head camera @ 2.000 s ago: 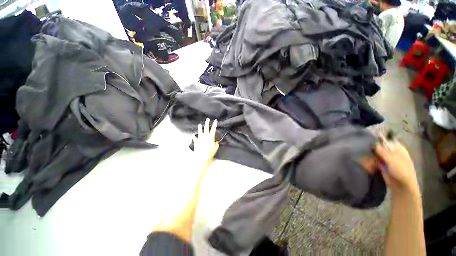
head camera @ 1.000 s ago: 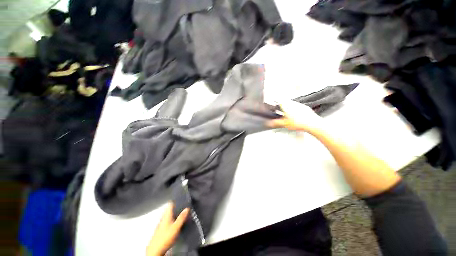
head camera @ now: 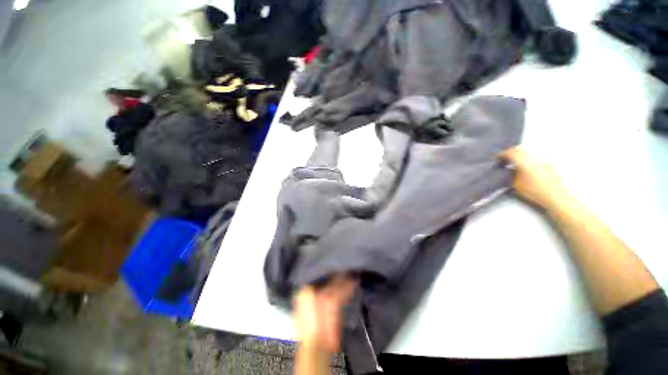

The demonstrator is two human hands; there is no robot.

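Observation:
A dark grey knit garment [head camera: 410, 198] lies spread and folded on the white tabletop [head camera: 527, 293] in front of me, with a sleeve bent towards the far side and a pale seam line on its right part. My left hand [head camera: 320, 311] is blurred at the garment's near edge, its fingers on the cloth and partly hidden. My right hand [head camera: 529, 176] grips the garment's right edge between fingers and thumb. No tool can be made out in either hand.
A grey garment pile [head camera: 432, 51] lies at the far side of the table. Dark clothing [head camera: 187, 161] and a blue bin [head camera: 157, 264] stand beyond the left edge. Another dark pile [head camera: 644, 29] is at the far right. Brown goods [head camera: 95, 220] are on the left.
The view has swung left. The garment's right part is now spread wider and flatter. My right hand has moved along to its right edge, and my left hand stays at the near edge.

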